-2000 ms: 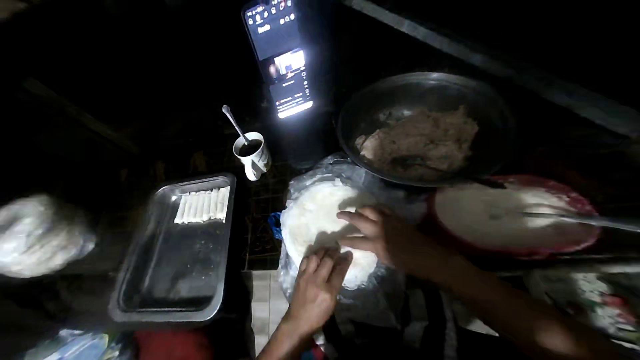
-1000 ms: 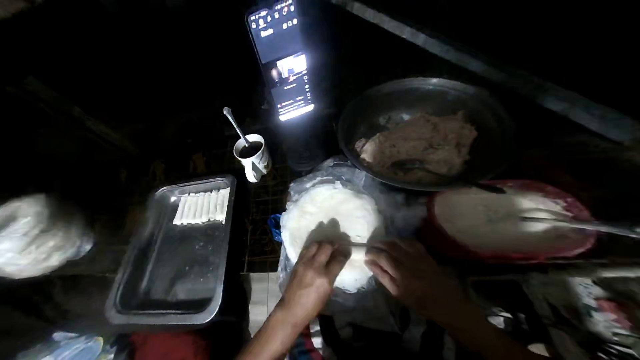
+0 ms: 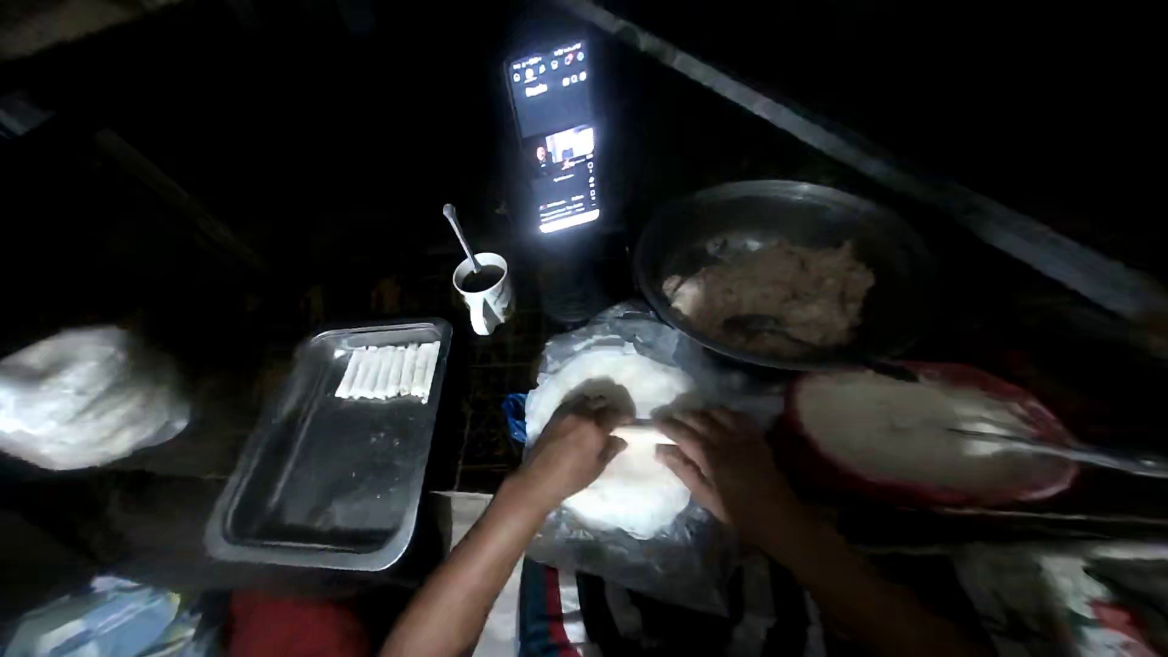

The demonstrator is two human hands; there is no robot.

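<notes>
A stack of round white wrappers [image 3: 630, 493] lies on a clear plastic bag [image 3: 630, 561] in front of me. Over it, my left hand [image 3: 579, 443] and my right hand [image 3: 716, 452] grip the two ends of a thin white roll [image 3: 643, 435]. Several finished white rolls [image 3: 388, 371] lie side by side at the far end of a metal tray [image 3: 319, 493] on the left. A dark metal pan [image 3: 785, 196] at the back right holds a pale brown filling [image 3: 785, 287] with a spoon in it. Near my right forearm, a red bowl [image 3: 1058, 429] holds a whitish mixture with a metal utensil [image 3: 1058, 449].
A white mug [image 3: 488, 297] with dark liquid and a spoon [image 3: 461, 237] stands behind the tray. A lit phone [image 3: 557, 137] stands upright at the back. On the far left is a plastic-wrapped white bundle [image 3: 87, 397]. The surroundings are very dark.
My right hand has moved down from the upper part of the wrapper stack to beside my left hand. A thin roll now shows between both hands.
</notes>
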